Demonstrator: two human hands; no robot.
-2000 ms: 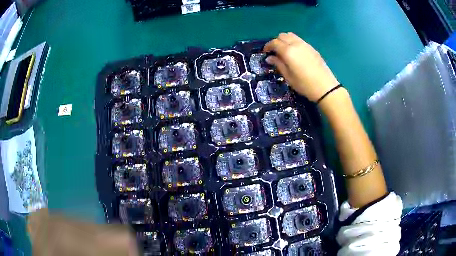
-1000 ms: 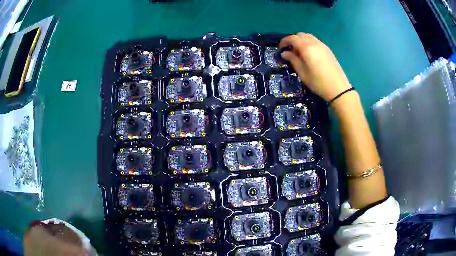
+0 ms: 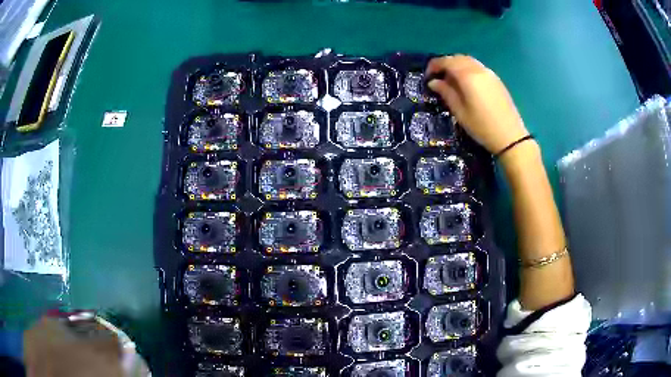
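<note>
A black blister tray (image 3: 331, 191) lies on the green mat in front of me, with a circuit board with a dark round centre in each visible pocket, such as this circuit board (image 3: 290, 230). The tray's near edge is cut off by the frame. My right hand (image 3: 478, 99) is at the top right pocket, its curled fingertips on or just over the board there. The fingers partly cover that board, and I cannot tell whether they grip it. My left hand (image 3: 77, 350) is blurred at the bottom left, beside the tray, its fingers not clear.
A dark phone-like thing with a yellow edge (image 3: 45, 81) lies at the left. Below it is a clear bag of tiny grey parts (image 3: 35, 210). A small white label (image 3: 114, 118) is on the mat. A translucent plastic pile (image 3: 618, 213) stands at the right. Black trays (image 3: 471, 6) show at the top edge.
The tray and surroundings have shifted slightly right in the view. My right hand stays at the top right pocket. My left hand was a larger blur near the tray's lower left and is now farther left.
</note>
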